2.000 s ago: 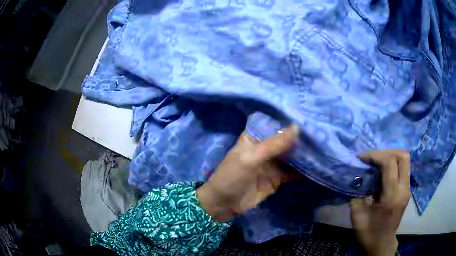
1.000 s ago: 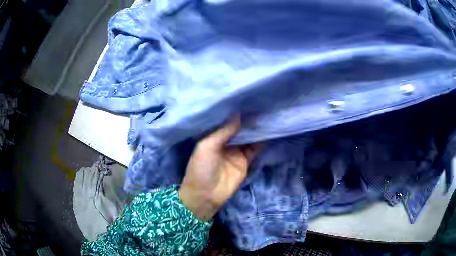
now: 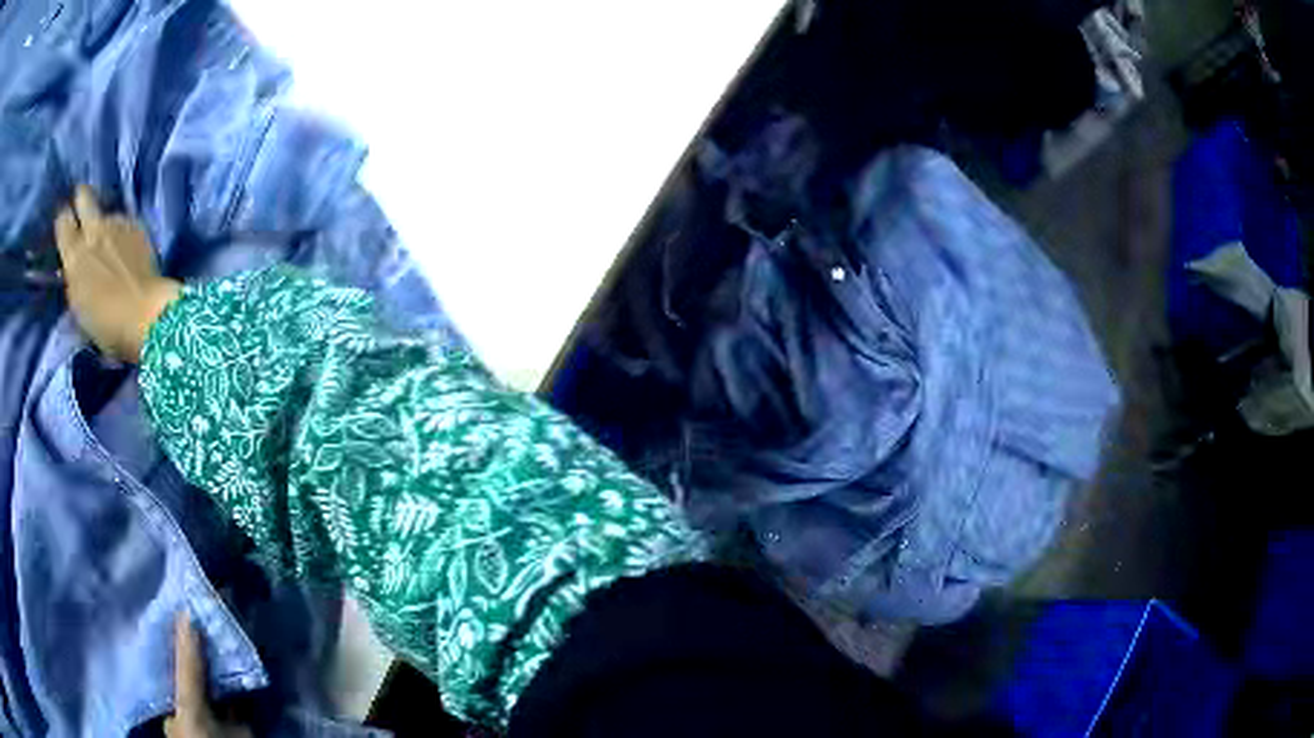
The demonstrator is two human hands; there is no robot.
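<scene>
The blue denim shirt (image 3: 87, 562) lies at the left side of the view and runs out of the frame. My right hand (image 3: 113, 274), in a green leaf-print sleeve, reaches left and rests on the cloth, fingers forward. A small dark shape shows beside its fingertips; I cannot tell what it is. My left hand (image 3: 190, 692) shows only in part at the bottom left, a finger laid on the shirt near a stitched corner, the rest cut off or hidden.
The white table top (image 3: 504, 159) ends in a slanting edge. Beyond it, a heap of blue denim garments (image 3: 980, 389) bulges up at the right. A blue container (image 3: 1110, 663) is at the lower right, another blue object (image 3: 1232, 231) with pale cloth at the far right.
The view has swung right, so the shirt now lies at the left and the garment heap shows. The raised, stretched shirt edge with fasteners is no longer seen. My right arm now crosses the view.
</scene>
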